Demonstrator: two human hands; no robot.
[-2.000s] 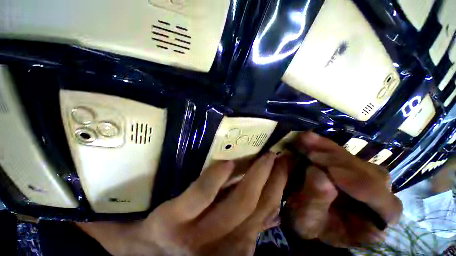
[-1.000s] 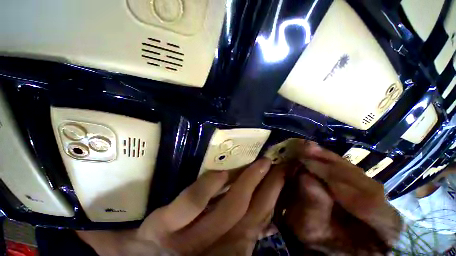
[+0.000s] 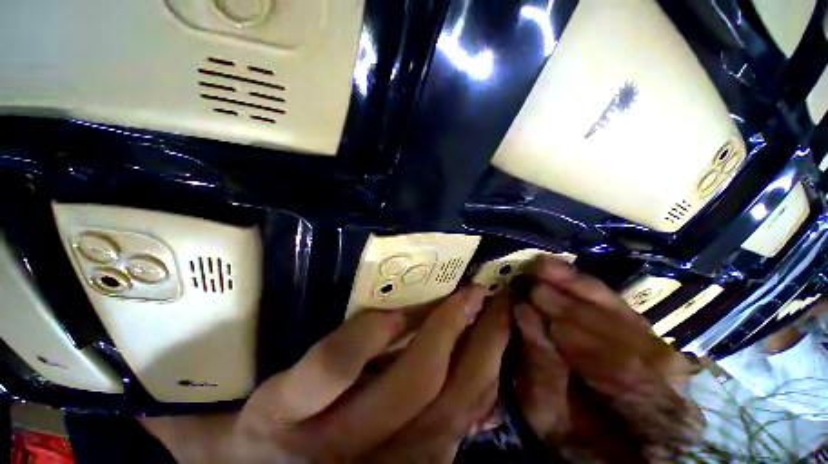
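Note:
A cream cover (image 3: 536,256) with dark spots at its rings lies between my hands, partly hidden by my fingers. My left hand (image 3: 390,385) is bent over its near left side, fingertips at its edge; its grip is hidden. My right hand (image 3: 595,358) has thumb and finger pinched over the right part of this cover, around a small dark tool, mostly hidden. Another cream cover (image 3: 413,263) lies just left, with one black disc in its lower ring and two cream rings. My left fingers hide its lower part.
The glossy black tray (image 3: 413,172) holds more cream covers: one at left (image 3: 191,322) with one black disc, a large one at top left (image 3: 136,82), and one at upper right (image 3: 617,118). A white, dark-lined cloth shows at lower right, and a red item (image 3: 41,449) at lower left.
The tray and covers at left have shifted left in view. The cover between my hands shows more of its camera rings than two seconds ago. Both hands stay close over it.

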